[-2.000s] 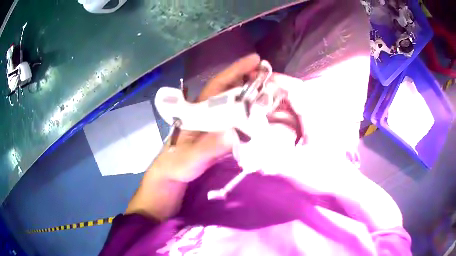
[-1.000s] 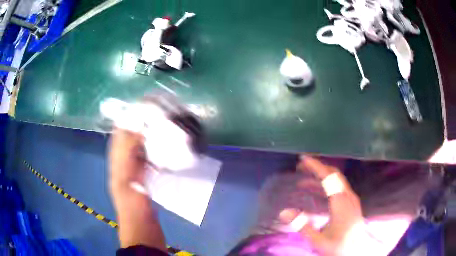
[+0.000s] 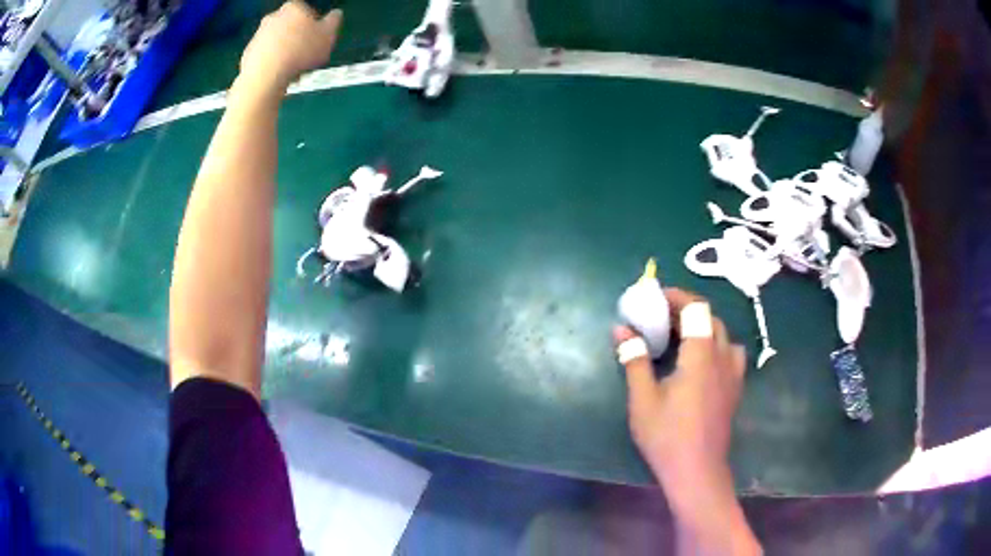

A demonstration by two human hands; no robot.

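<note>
My right hand [image 3: 690,380], with pale tape on its fingertips, is around a small white glue bottle [image 3: 645,313] with a yellow nozzle pointing away, on the green bench. My left hand [image 3: 291,43] is stretched out to the far left, over the pale rail. Its fingers look curled; nothing shows in it, but its inner side is hidden. A white toy scooter [image 3: 350,230] lies on the bench at centre left. Another white toy scooter [image 3: 429,57] is at the far rail, right of my left hand.
White body shells [image 3: 788,212] are clustered on the right of the bench [image 3: 511,402], beside a patterned strip [image 3: 852,384] and a whitish bottle [image 3: 866,143]. A pale post [image 3: 506,30] stands at the rail. A blue crate [image 3: 136,81] is far left. A white sheet [image 3: 353,478] lies below the bench edge.
The view has shifted up. My left hand has moved from the near edge to the far rail; the white scooter it carried no longer shows in it. My right hand has moved onto the glue bottle.
</note>
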